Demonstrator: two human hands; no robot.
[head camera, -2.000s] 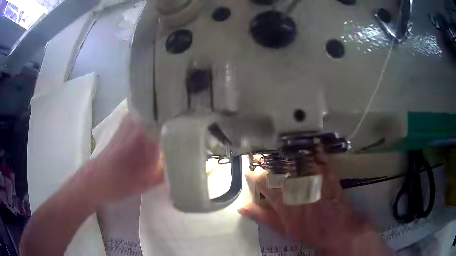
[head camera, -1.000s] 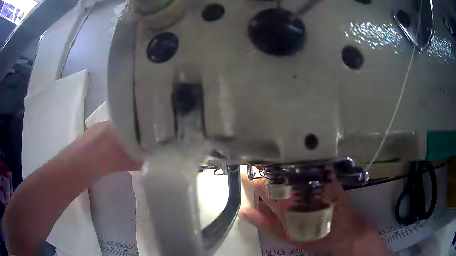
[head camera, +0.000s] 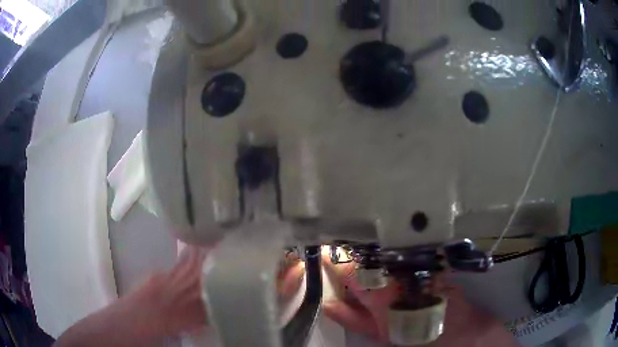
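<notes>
A cream fabric piece (head camera: 328, 333) lies under the brightly lit needle area, low in the view. My left hand (head camera: 166, 295) is left of the needle, partly behind the pale guard (head camera: 244, 291), with fingertips at the fabric near the presser foot. My right hand (head camera: 359, 305) is right of the needle, largely behind the thread tension assembly (head camera: 417, 305), with thumb and finger at the fabric's right side. Both hands appear to hold the fabric, though the grips are partly hidden and blurred.
The off-white machine head (head camera: 339, 156) fills the middle and top. Stacked cream panels (head camera: 68, 217) lie at the left, with a small cream piece (head camera: 129, 179) beside the head. Black-handled scissors (head camera: 557, 278) lie at the right. White thread (head camera: 535, 169) runs down the head.
My left hand has moved from beside the head down and inward to the needle. The small cream piece at the left now shows more. The camera view has shifted; my right hand stays near the needle.
</notes>
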